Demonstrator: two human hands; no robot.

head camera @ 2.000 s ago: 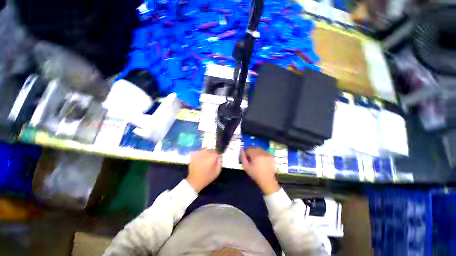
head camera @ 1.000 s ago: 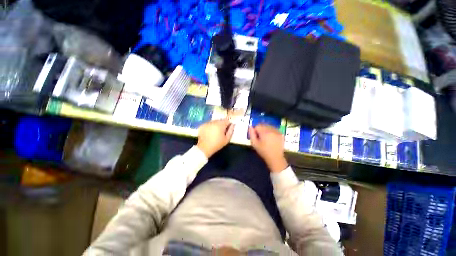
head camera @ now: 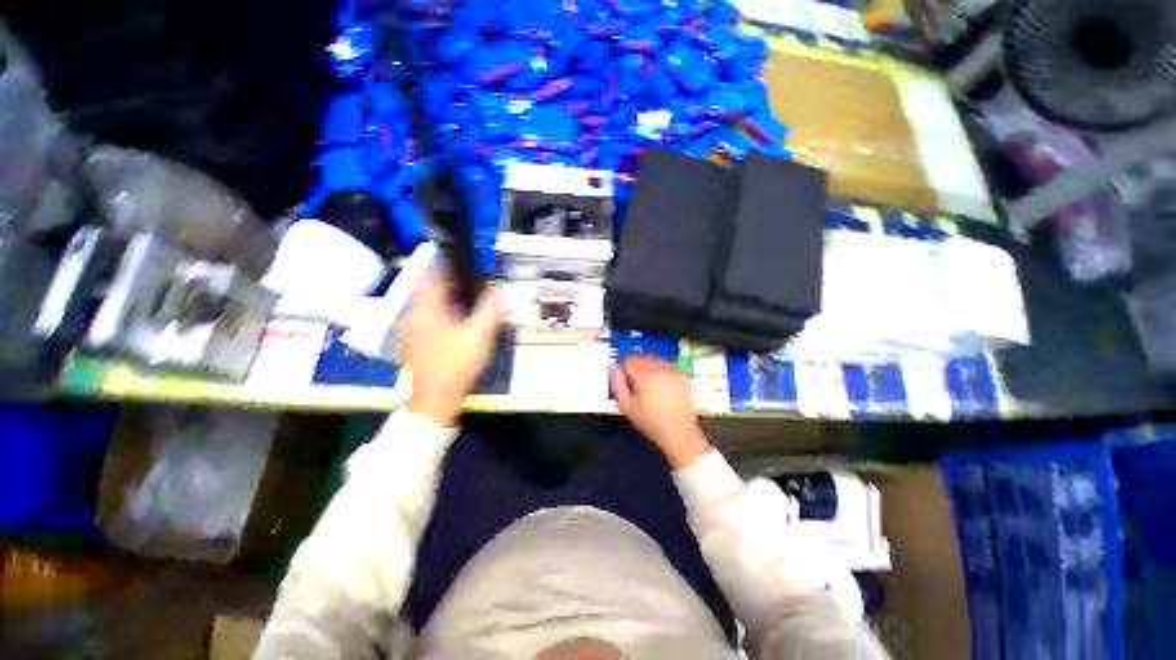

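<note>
My left hand [head camera: 446, 351] is raised over the bench edge, left of the centre jig, with its fingers around the lower end of a long black hanging tool [head camera: 454, 226], likely an electric screwdriver. The tool is blurred. The silvery-grey centre jig [head camera: 557, 232] stands between the tool and the black pads. My right hand [head camera: 660, 397] is at the bench edge, just right of the jig and below the pads, with its fingers curled. Whether it holds something small cannot be told.
Two black pad stacks [head camera: 716, 245] stand right of the jig, then white covers [head camera: 916, 294]. A heap of blue packs [head camera: 555, 84] lies behind. A white unit [head camera: 323, 264] and another metal fixture [head camera: 194, 316] are at left. A fan [head camera: 1096, 52] is at right rear. A carton of white units [head camera: 838, 516] stands below.
My left hand has moved left and away from my right hand, and the black tool has swung left with it, uncovering the jig. My right hand stays near the bench edge.
</note>
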